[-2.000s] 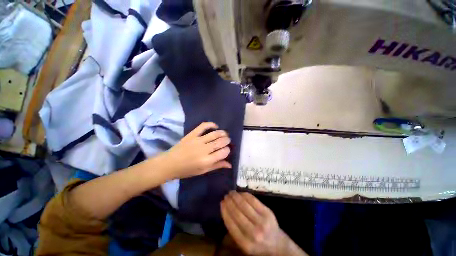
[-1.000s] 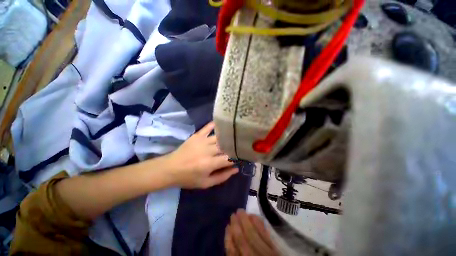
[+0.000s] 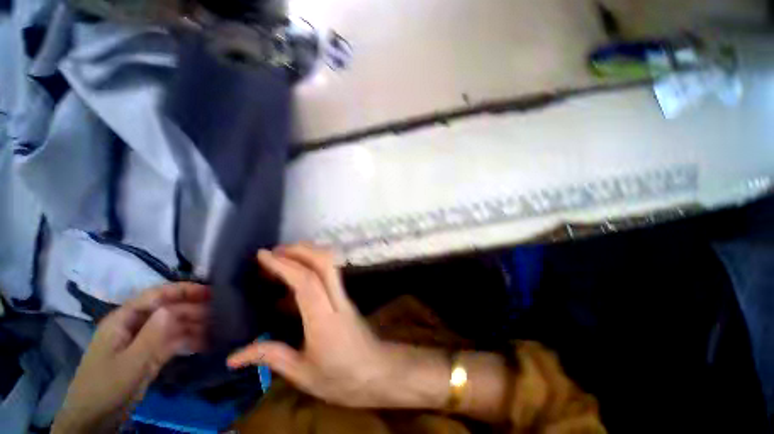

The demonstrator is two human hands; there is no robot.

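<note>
The dark navy cloth hangs from the machine's needle area over the table's front edge. Its pale side and folds lie at the left. My left hand is at the dark cloth's left edge, fingers curled and blurred; whether it grips is unclear. My right hand is at the cloth's right edge, thumb and fingers spread apart, fingertips over the cloth. The presser foot area is blurred at the top.
The white machine table has a printed measuring tape along its front edge. A green-blue tool and a white scrap lie at the upper right. A bright blue basket shows below my hands.
The view has shifted, and the machine head is mostly out of the picture. My left hand has left the top of the cloth for its left edge. My right hand has opened and reaches across the cloth.
</note>
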